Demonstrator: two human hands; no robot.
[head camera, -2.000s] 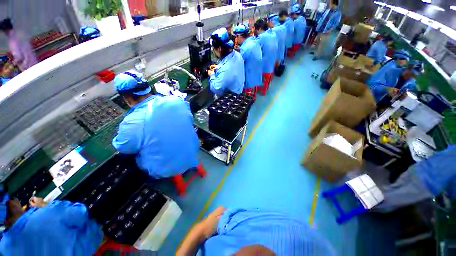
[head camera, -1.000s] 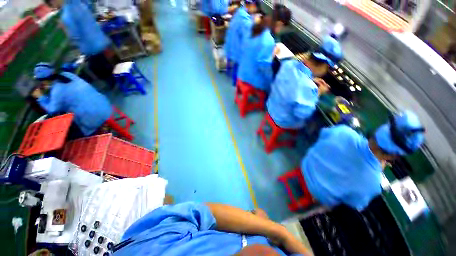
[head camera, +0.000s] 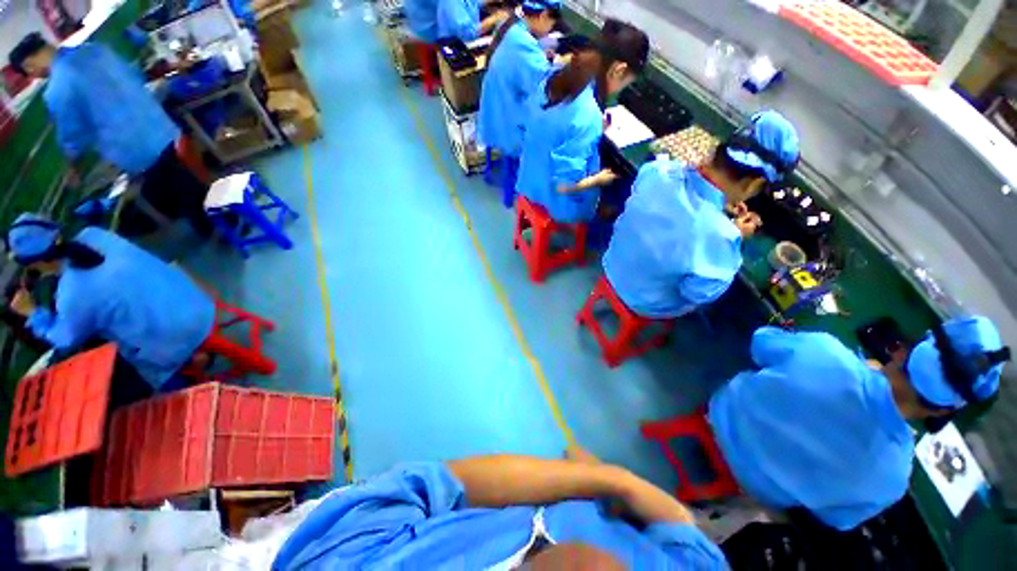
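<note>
My bare left forearm crosses the bottom of the view from a blue sleeve at the left towards the right. My left hand (head camera: 660, 506) is blurred at its far end, by the other sleeve, and its fingers cannot be made out. A small skin-coloured tip shows above the forearm; my right hand is otherwise hidden. No held object is visible. Nearest are red-orange slatted trays (head camera: 273, 435) at the lower left, with another red-orange tray (head camera: 61, 407) beside them. Black trays (head camera: 786, 547) lie at the lower right, partly cut off.
Seated workers in blue line the green bench at the right; the nearest person (head camera: 820, 429) sits beside a red stool (head camera: 691, 452). More people are at the left, near a blue stool (head camera: 248, 212). A blue aisle (head camera: 413, 335) with yellow lines runs between. White equipment (head camera: 123, 535) is at the lower left.
The view has swung round along the aisle, then tilted and shifted slightly. The forearm stays across my front. The white sheet with round dark pieces has left the view at the lower left.
</note>
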